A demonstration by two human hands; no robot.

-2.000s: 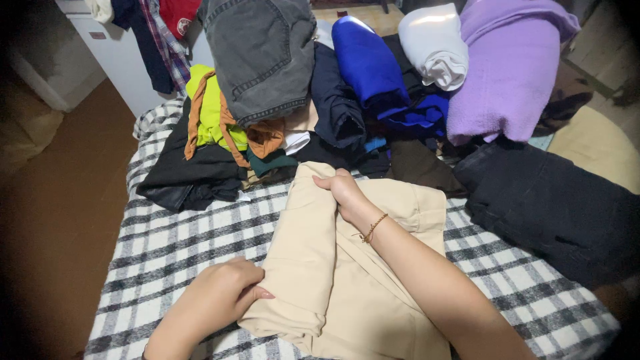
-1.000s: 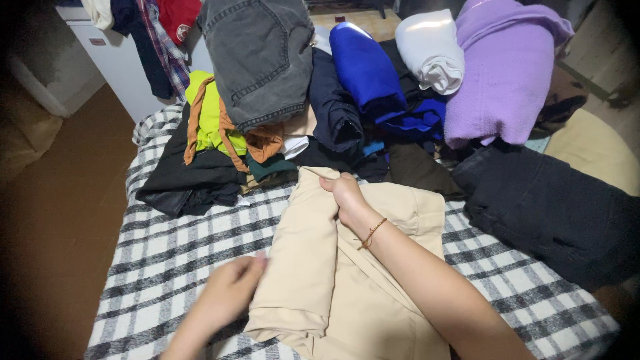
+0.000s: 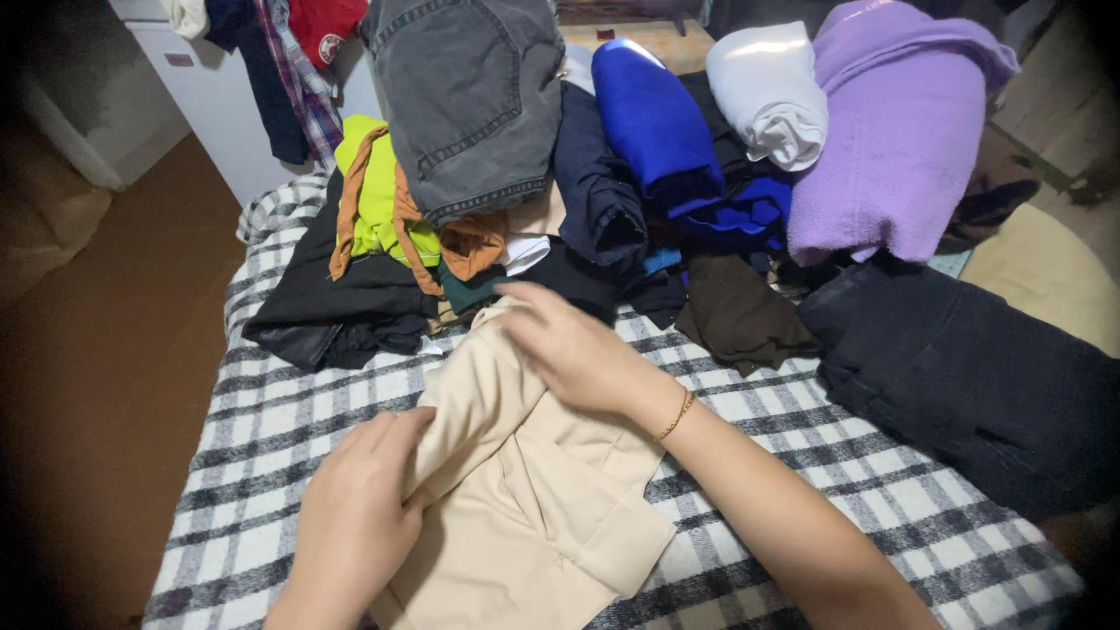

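Note:
A beige garment point(image 3: 534, 516), partly folded and creased, lies on the black-and-white checked cloth point(image 3: 254, 490) at the lower middle. My left hand point(image 3: 363, 494) grips its left edge, with the thumb and fingers around a fold. At the garment's far end my right hand point(image 3: 569, 350) rests over the fabric, slightly blurred, its fingers spread; whether it pinches the cloth cannot be made out. A thin bracelet point(image 3: 676, 415) circles the right wrist. Just beyond the right hand lie dark garments and an orange one point(image 3: 472, 245).
Behind the beige garment are piled grey jeans point(image 3: 472, 105), a blue rolled garment point(image 3: 656, 122), a white rolled garment point(image 3: 770, 92) and a purple fleecy item point(image 3: 892, 140). Folded black trousers point(image 3: 971, 376) lie at right, a neon-yellow garment point(image 3: 376, 192) at left. Clothes hang over a white cabinet point(image 3: 210, 96).
The beige garment's folded strip has slanted and narrowed, and its right part has shifted down. My left hand, off or at the edge a second ago, is now on the fold.

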